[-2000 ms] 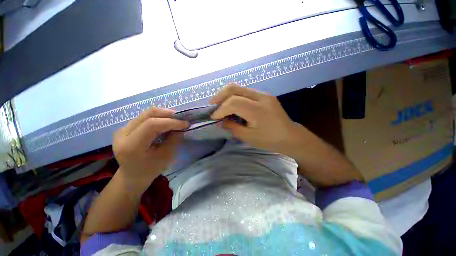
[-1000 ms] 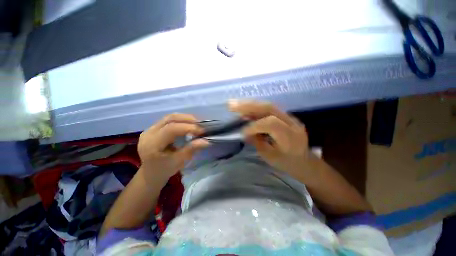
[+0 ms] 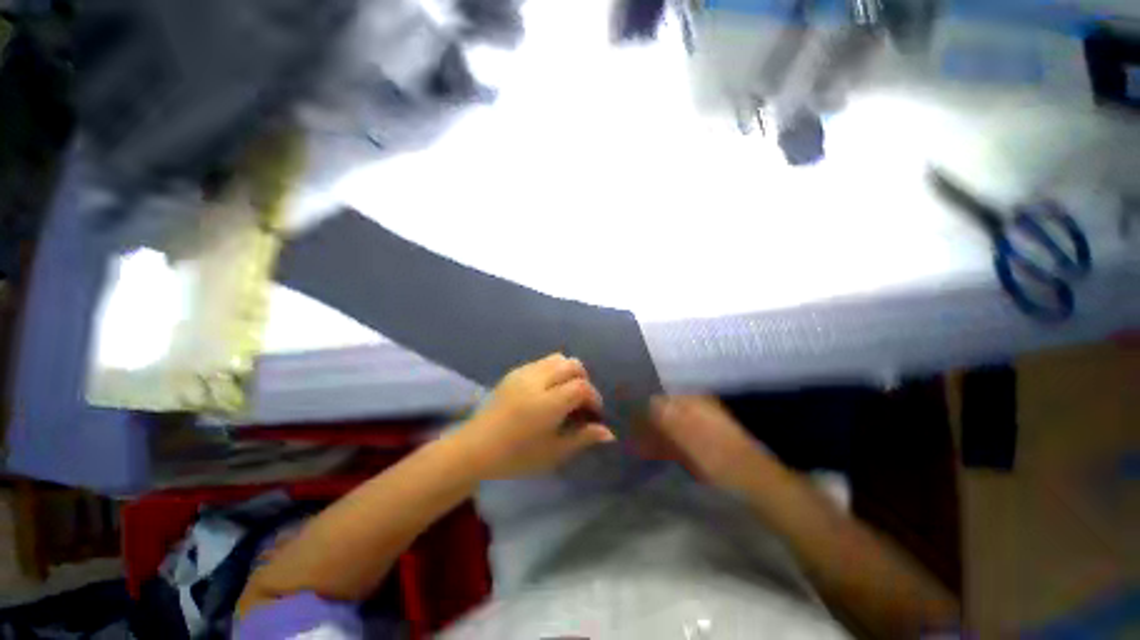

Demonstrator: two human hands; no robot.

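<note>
A long dark grey panel (image 3: pixel 438 294) lies slantwise over the white table's front edge, its near end at my hands. My left hand (image 3: pixel 550 419) has its fingers curled at the panel's near end and appears to grip it. My right hand (image 3: pixel 706 438) is blurred, with its fingertips at the panel's right corner; its hold is unclear. Dark fabric shows between my hands above my lap, too blurred to separate from the panel.
Blue-handled scissors (image 3: pixel 1044 256) lie at the right on the table (image 3: pixel 800 331). Blurred machine parts (image 3: pixel 800 131) stand at the top. A grey fabric heap (image 3: pixel 275 88) and a yellow-gold strip (image 3: pixel 256 288) are at the left. A cardboard box (image 3: pixel 1063 500) is below right.
The view has shifted left and up. The dark panel has come from the table's upper left to my hands. My hands have parted from their grip around a small folded dark piece.
</note>
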